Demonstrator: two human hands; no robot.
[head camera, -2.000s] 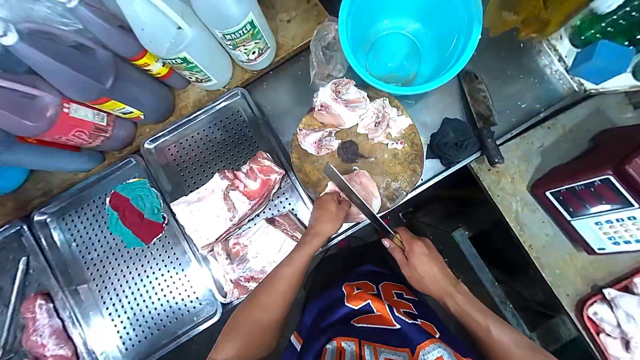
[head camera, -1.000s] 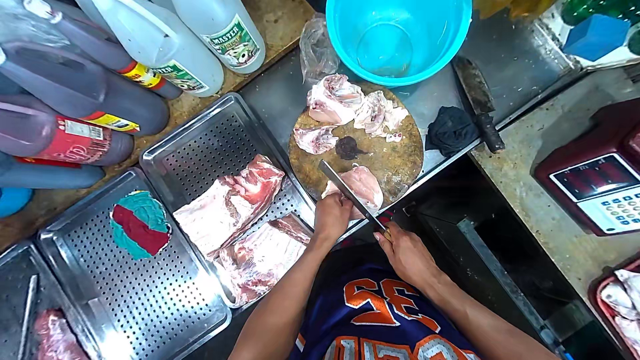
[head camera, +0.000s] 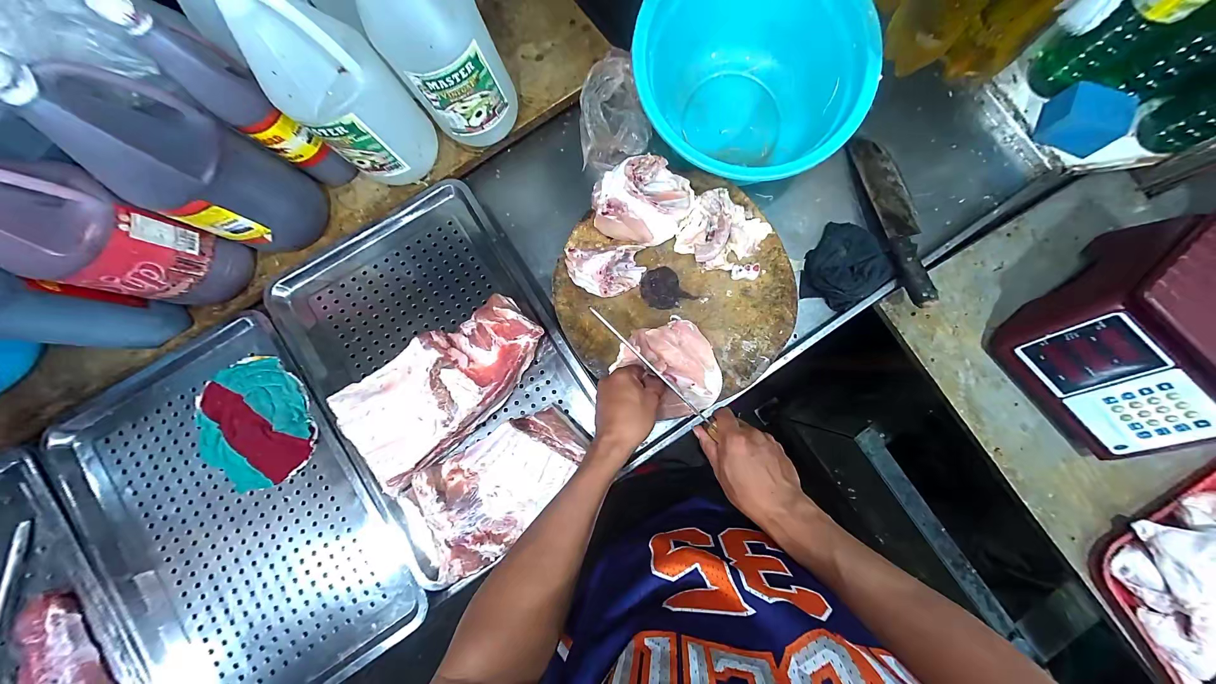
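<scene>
My right hand (head camera: 750, 461) is closed around the handle of a knife (head camera: 649, 363), whose narrow blade lies across a pale piece of raw meat (head camera: 686, 353) at the near side of a round wooden chopping board (head camera: 760, 318). At the left edge of that piece, my left hand (head camera: 627, 404) grips the meat, its fingertips partly hidden. Farther back on the board lie several cut pieces: a large one (head camera: 642, 201), a ragged one (head camera: 717, 228) and a smaller one (head camera: 603, 270). A small dark lump or patch (head camera: 662, 287) shows near the board's middle.
A blue basin (head camera: 755, 85) stands behind the board. To the right are a cleaver (head camera: 888, 209), a black cloth (head camera: 845, 266) and a digital scale (head camera: 1121, 351). Perforated metal trays (head camera: 380, 332) with slabs of meat (head camera: 437, 389) lie left, below large bottles (head camera: 456, 85).
The knife's blade looks narrower and more edge-on over the pale piece than before. Both hands stay close to the same places at the board's near edge.
</scene>
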